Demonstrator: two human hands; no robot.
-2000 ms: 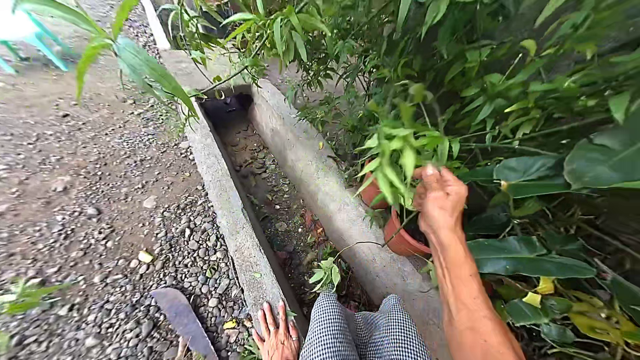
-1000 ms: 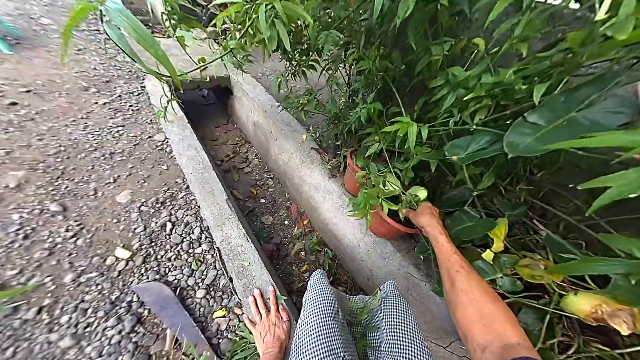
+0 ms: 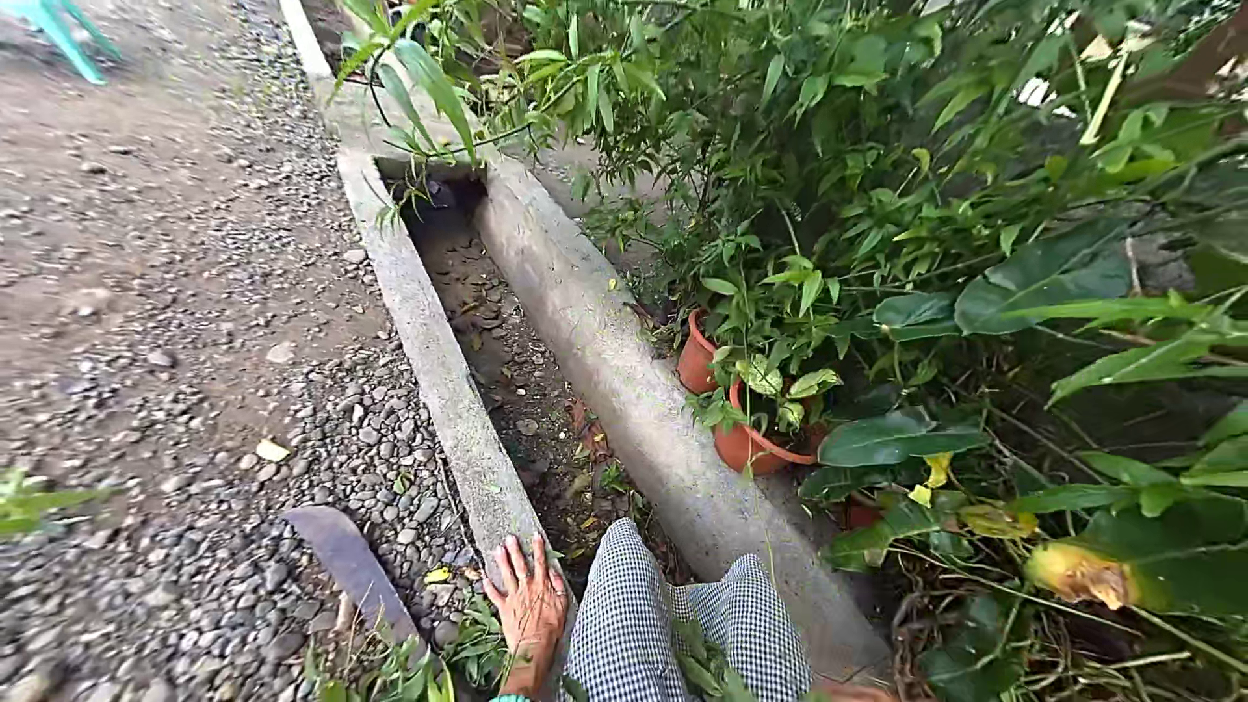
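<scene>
My left hand (image 3: 531,606) rests with fingers spread on the concrete edge (image 3: 456,400) of a drainage channel, beside my checkered trousers (image 3: 634,624). A wide metal blade (image 3: 353,565) lies on the gravel left of it, its lower end hidden among cut leaves (image 3: 478,648). Of my right arm only a blurred bit of skin shows at the bottom edge; the hand itself is out of frame. Two orange plant pots (image 3: 749,447) with leafy plants stand against the right channel wall, untouched. Loose green leaves (image 3: 707,668) lie between my knees.
The channel's floor (image 3: 517,390) holds soil and dry leaves between two concrete walls, the right one (image 3: 624,390) being wider. Dense shrubs (image 3: 829,156) crowd the right side, with broad leaves low down. Part of a turquoise plastic chair (image 3: 66,39) shows at the top left.
My right hand was holding green leaves above the pots, then was at the pot's rim; now it has drawn back out of view. My left hand stays on the concrete edge.
</scene>
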